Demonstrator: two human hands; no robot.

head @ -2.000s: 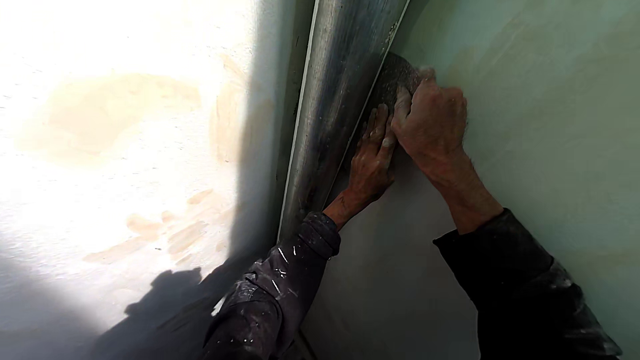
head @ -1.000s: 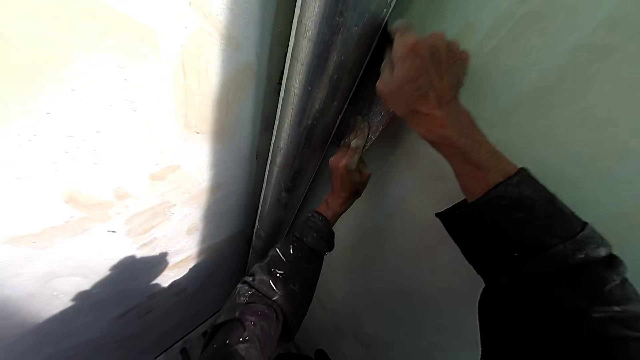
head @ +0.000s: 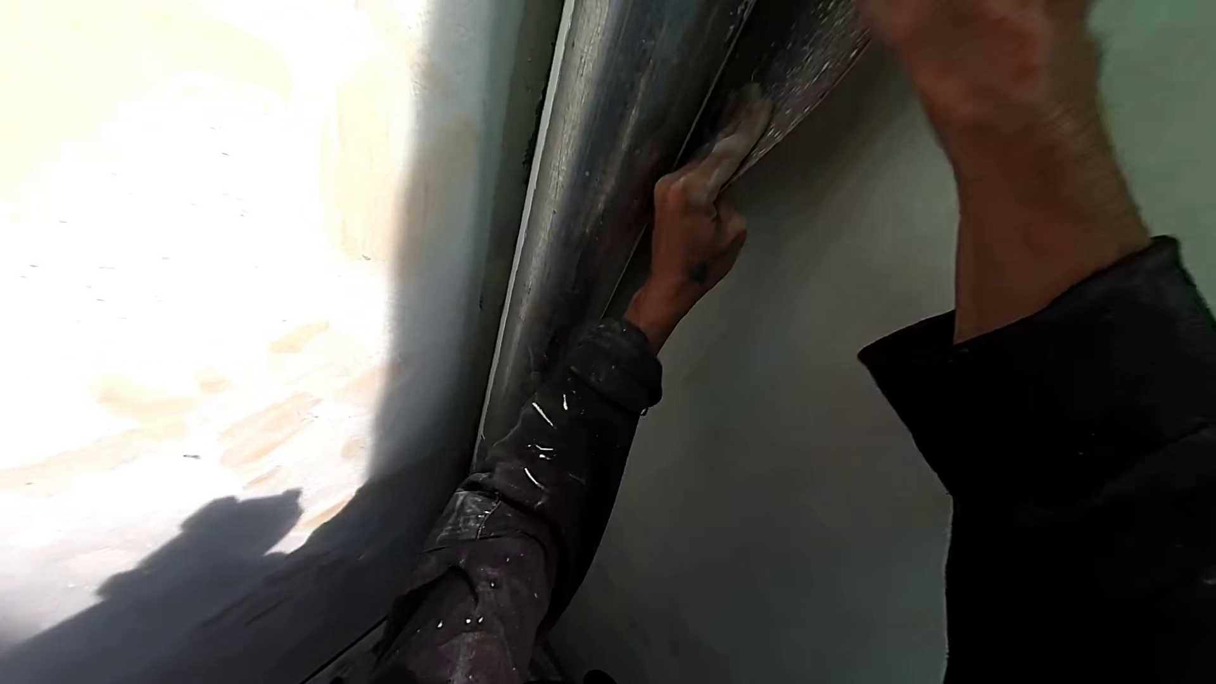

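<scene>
A dark, speckled sheet (head: 819, 62) stretches along the right side of a metal pipe (head: 608, 123), near the pale green wall. Its exact material cannot be told. At the sheet's lower end is my left hand (head: 698, 214), gripping it with one finger extended up along its surface. My right hand (head: 997, 57) is blurred and partly cut off by the top edge of the view, closed at the upper part of the sheet. Its fingertips are hidden.
The pale green wall (head: 779, 475) lies right of the pipe. A sunlit whitish wall (head: 237, 313) with beige patches stands on the left, bearing a dark shadow. A narrow light edge (head: 518, 256) runs along the pipe's left side.
My hands, close together two seconds ago, are now farther apart, with more of the dark sheet showing between them. My left hand has moved down along the pipe. The view has shifted.
</scene>
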